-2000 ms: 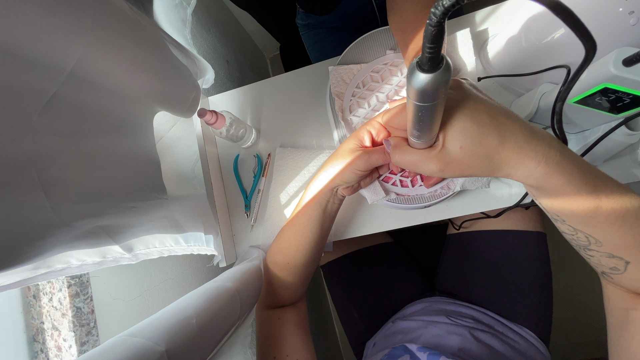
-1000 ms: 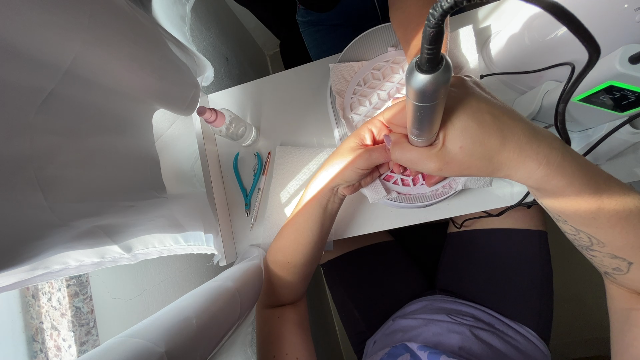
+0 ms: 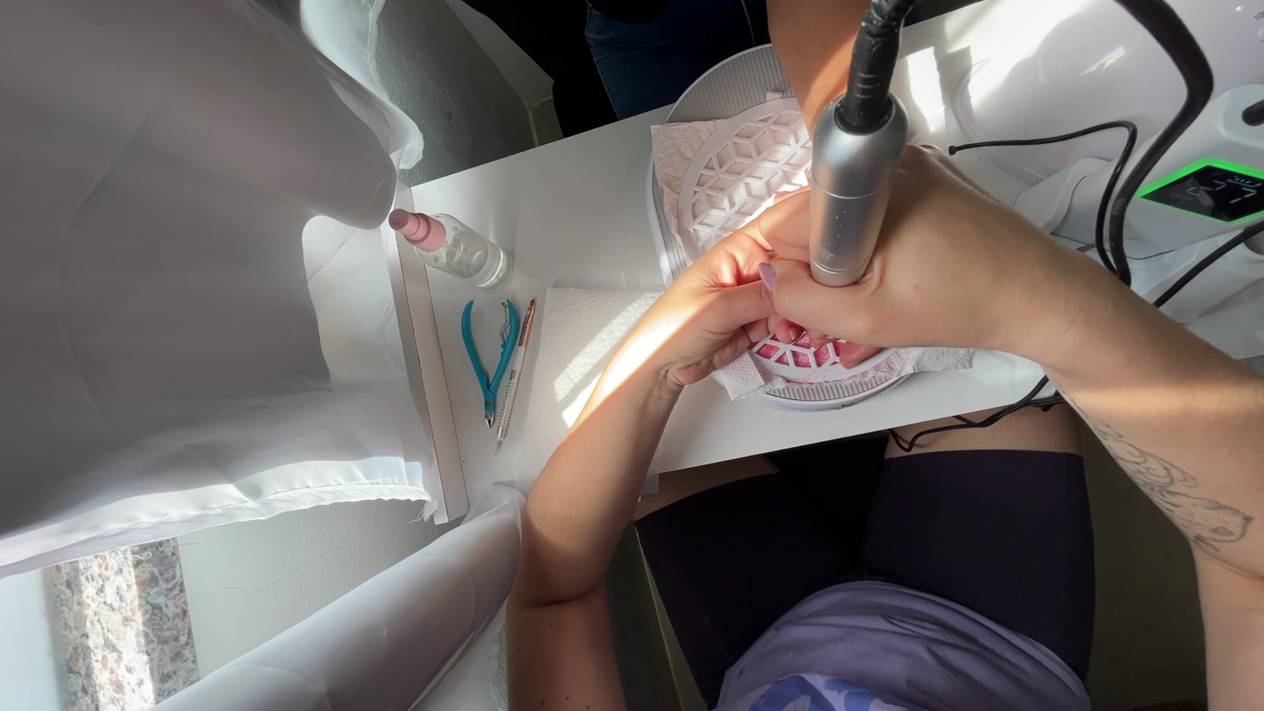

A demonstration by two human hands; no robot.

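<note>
My right hand [image 3: 918, 267] is closed around the silver handpiece of an electric nail drill [image 3: 854, 197], which stands upright with a black cable at its top. Its working tip is hidden below my fingers. Touching it from the left, my left hand [image 3: 726, 301] has curled fingers around what seems to be another person's fingers, largely covered. That person's arm [image 3: 815, 49] reaches in from the top. Both hands are over a round white dust collector [image 3: 664, 212] with a patterned white grille [image 3: 741, 163] and paper towel [image 3: 673, 143] on it.
Left on the white table [image 3: 592, 197] are a clear bottle with a pink cap [image 3: 454, 245], teal cuticle nippers [image 3: 487, 360], a thin pen-like tool [image 3: 515, 375] and a paper towel [image 3: 583, 341]. A white device with a lit display [image 3: 1210, 188] and black cables stands right. White curtains [image 3: 197, 247] hang left.
</note>
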